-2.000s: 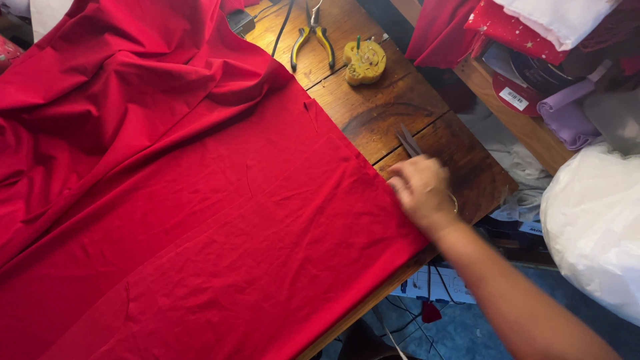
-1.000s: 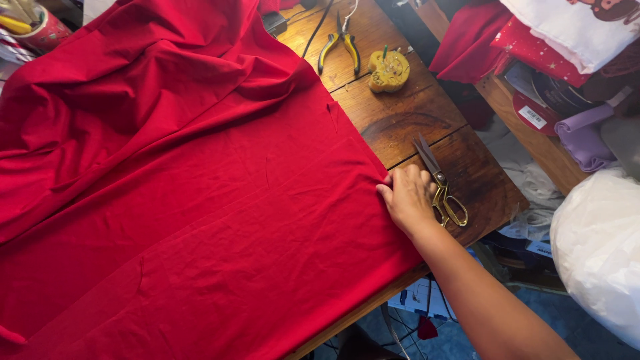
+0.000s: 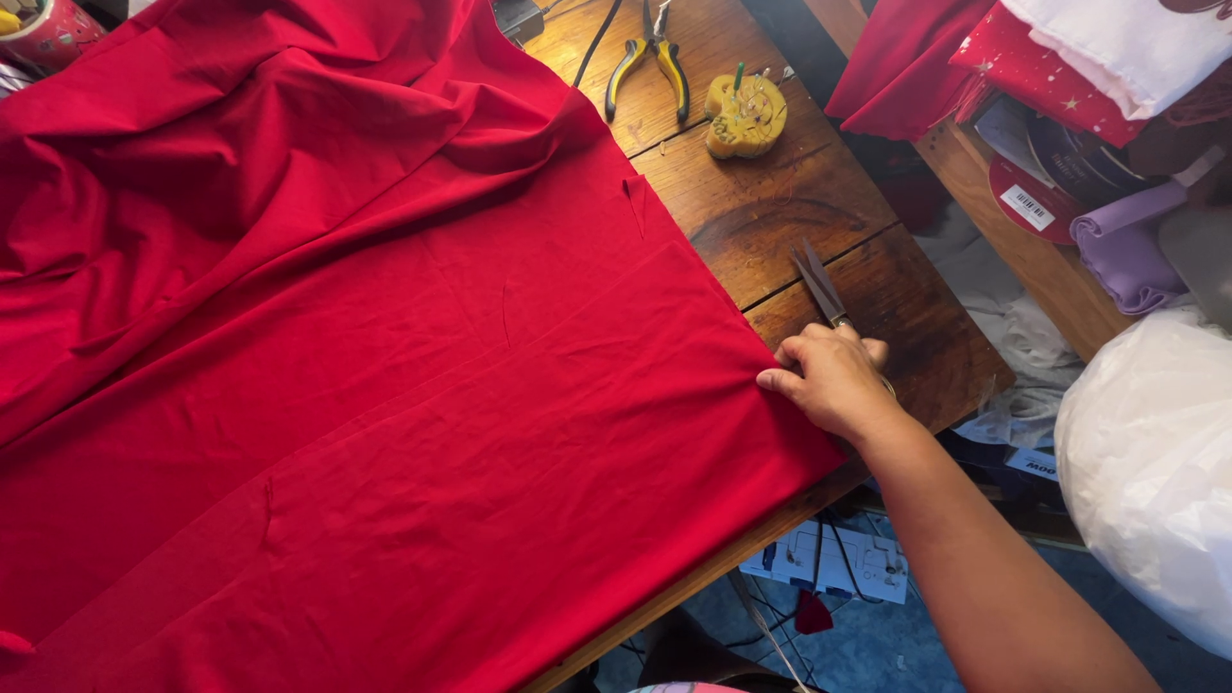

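Observation:
A large sheet of red fabric (image 3: 462, 414) covers most of the wooden table, bunched in folds at the upper left and flatter toward the front. My right hand (image 3: 833, 375) pinches its right edge between thumb and fingers near the front corner. Under and beside that hand lie scissors (image 3: 820, 284); their blades show, parted and pointing away, while the handles are mostly hidden by the hand. My left hand is out of view. Farther back on the bare wood are yellow-and-black pliers (image 3: 652, 72) and a yellow pincushion (image 3: 746, 115) stuck with pins.
A wooden shelf (image 3: 1020, 241) at the right holds folded fabrics and ribbon rolls. A big white plastic bag (image 3: 1150, 462) bulges beside it. Cables hang below the table's front edge (image 3: 674, 587). A patterned red container (image 3: 53, 34) stands at the upper left.
My right hand, blurred two seconds ago, now pinches the fabric edge. The scissors' gold handles, visible beside the hand one second ago, are now mostly covered by it.

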